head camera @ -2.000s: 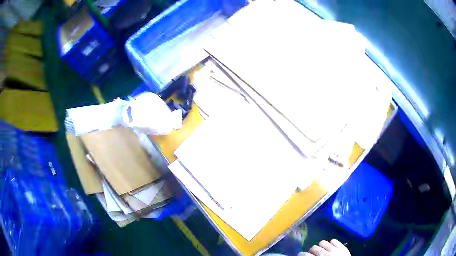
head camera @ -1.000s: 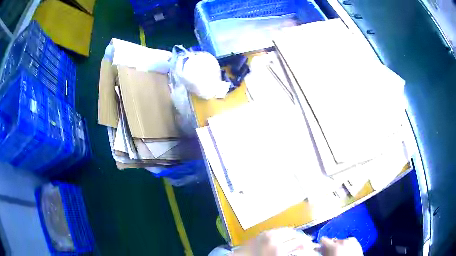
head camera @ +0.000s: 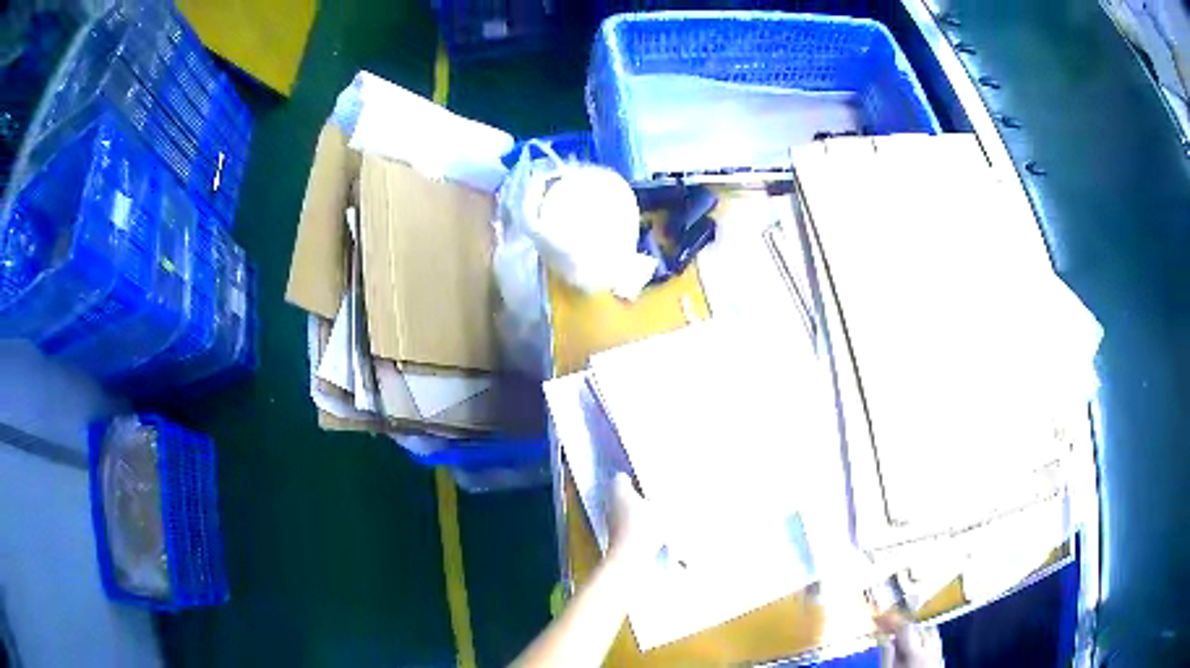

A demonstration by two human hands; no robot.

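Observation:
White paper sheets [head camera: 718, 431] lie on the yellow tabletop [head camera: 613, 320], badly overexposed, so no print is readable. My left hand [head camera: 629, 516] reaches in from the bottom and rests at the left part of the sheets; whether its fingers grip an edge is unclear. My right hand [head camera: 910, 639] is at the table's front edge, small and partly cut off by the bottom of the picture. Its fingers are beside a small dark-marked item [head camera: 898, 590]; a grip cannot be told. A large pale stack of flat sheets [head camera: 933, 339] covers the table's right side.
A blue mesh crate [head camera: 763, 39] stands behind the table. A whitish plastic-wrapped roll [head camera: 587, 222] and a dark cluster [head camera: 679, 228] are at the far left corner. Cardboard sheets [head camera: 431, 274] stand left of the table. Blue crates [head camera: 118, 261] line the left. A green conveyor [head camera: 1109, 235] runs at right.
My left hand has moved forward onto the left part of the papers. My right hand is now lower, at the front edge. The view has shifted, and the table sits farther right and lower.

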